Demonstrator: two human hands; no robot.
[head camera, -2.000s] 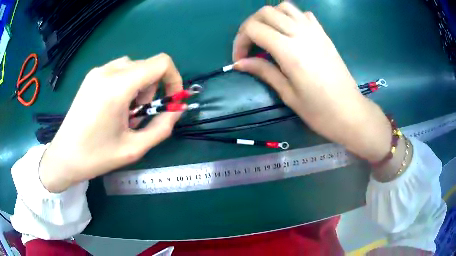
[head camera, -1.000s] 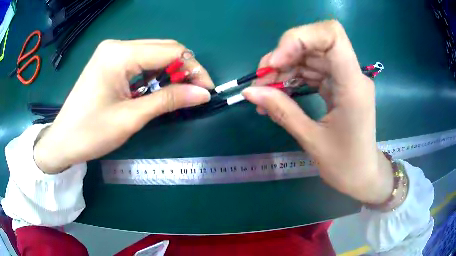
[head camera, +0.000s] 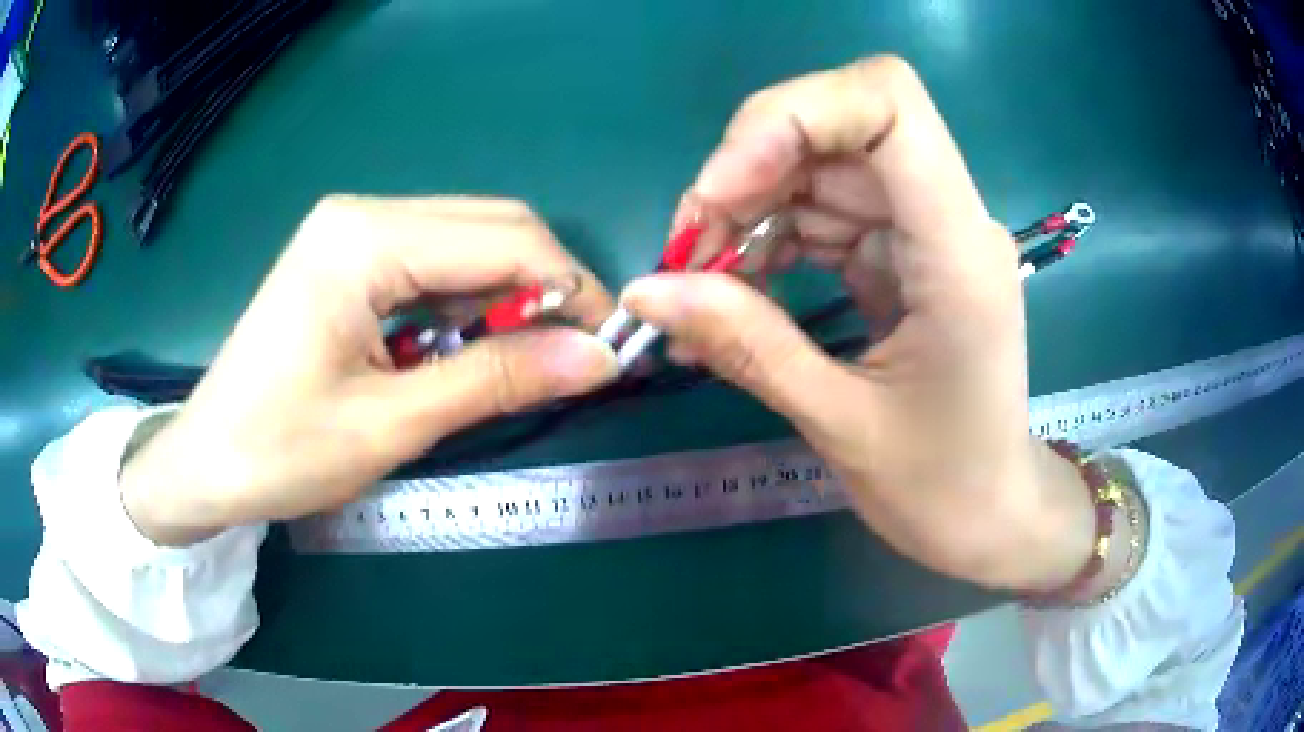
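Observation:
My left hand (head camera: 379, 358) is closed on black wires of a harness, with red sleeves (head camera: 515, 308) and ring terminals standing out of the grip. My right hand (head camera: 887, 329) pinches two wire ends with red sleeves; their ring terminals (head camera: 765, 243) lie between the fingers, slightly blurred. Two white marker tubes (head camera: 631, 340) lie side by side between both thumbs. The harness wires (head camera: 544, 422) run low behind the hands. More ring terminals (head camera: 1080, 215) of black wires stick out to the right, behind my right hand. The fingers hide much of the wires.
A steel ruler (head camera: 572, 503) lies along the near table edge. Orange-handled scissors (head camera: 69, 215) lie at the far left. A pile of black wires (head camera: 193, 86) is at the back left, and more dark wires (head camera: 1261, 72) show at the right edge.
Both hands have moved closer together. My right hand first reached to one wire end, then took two, and the two white markers are now tilted between the thumbs.

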